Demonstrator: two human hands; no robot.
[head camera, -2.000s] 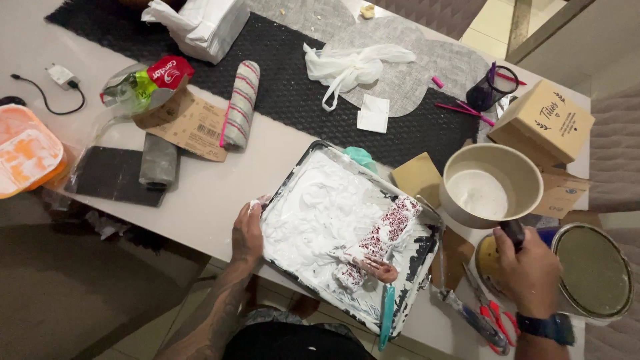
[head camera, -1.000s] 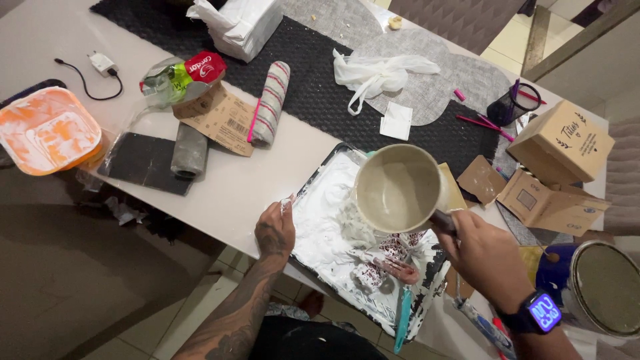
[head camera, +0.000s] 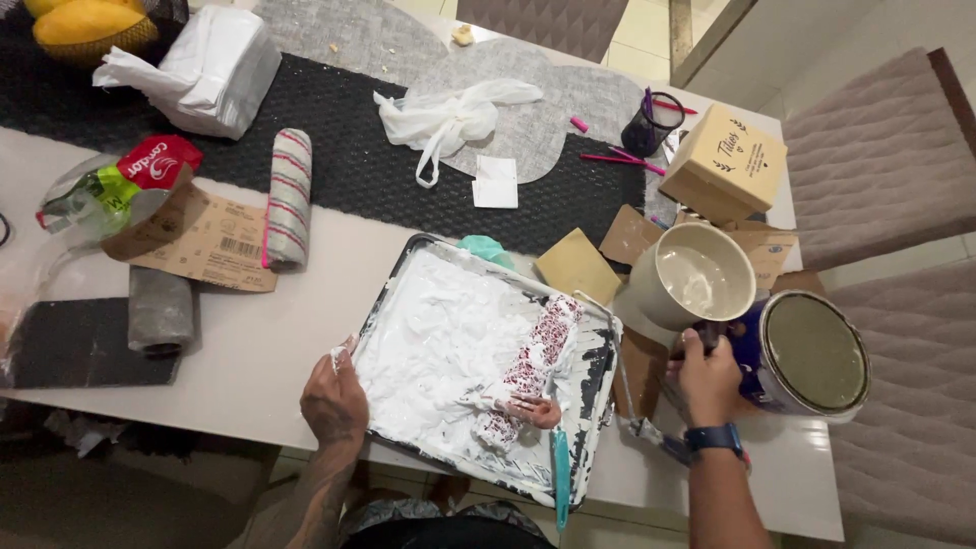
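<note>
A black paint tray full of white paint lies near the table's front edge. My left hand, its fingertips smeared with paint, is at the tray's left edge; whether it grips the rim I cannot tell. A textured red-and-white paint roller rests in the tray. Over it lies a paint-covered tool with a brown end, and a teal handle sticks out over the front rim. My right hand grips the dark handle of a beige saucepan with liquid inside, beside the tray.
A lidded paint can and a cardboard box are at the right. A yellow sponge or sanding block touches the tray's back. At the left are a striped roller cover, sandpaper and a grey roll. Chairs border the right side.
My right hand has moved the saucepan from above the tray, where it was tilted a second ago, back to the right beside the paint can. My left hand remains by the tray's left edge.
</note>
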